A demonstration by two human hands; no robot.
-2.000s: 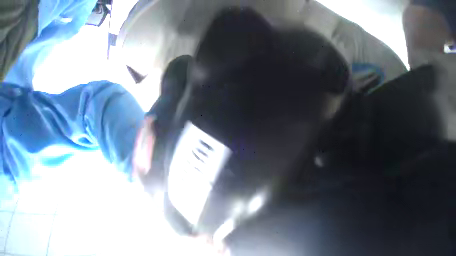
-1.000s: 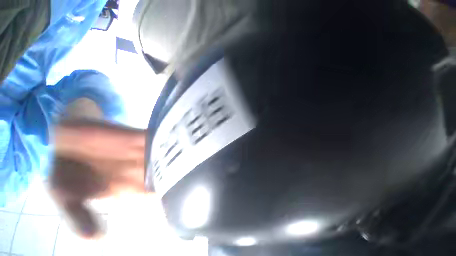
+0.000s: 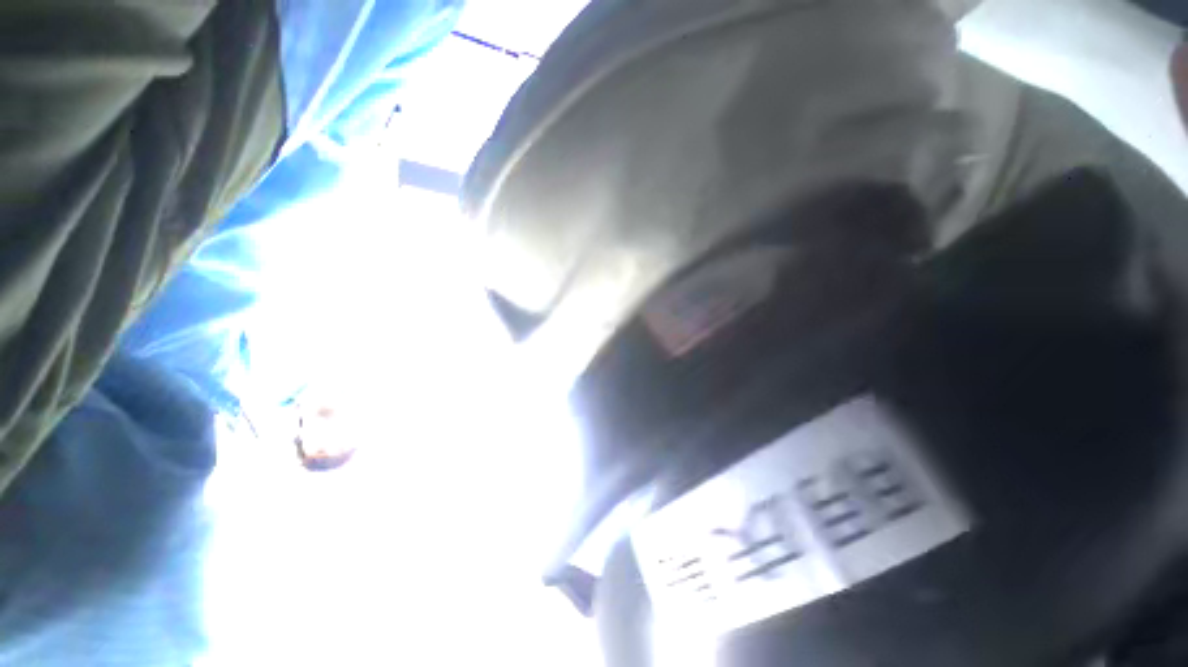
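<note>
A dark, soft black item (image 3: 1042, 378) fills the lower right of the view. A white label with large black characters (image 3: 808, 515) is on it, tilted. Grey wrinkled cloth (image 3: 730, 143) lies along its upper side. A small reddish patch (image 3: 704, 306) shows on the dark part, blurred. A small skin-coloured spot (image 3: 323, 437) shows near a blue sleeve at the left; I cannot tell whose hand it is. Neither of my own hands can be made out.
Olive-grey folded cloth (image 3: 117, 196) hangs close at the upper left. Blue smock cloth (image 3: 104, 521) is below and beside it, apparently on a person. Strong white glare covers the middle and lower left. A bit of skin shows at the right edge.
The black item and its label have shifted right and down in view. The blurred hand seen at the left is now only a small spot. The olive cloth fills more of the left.
</note>
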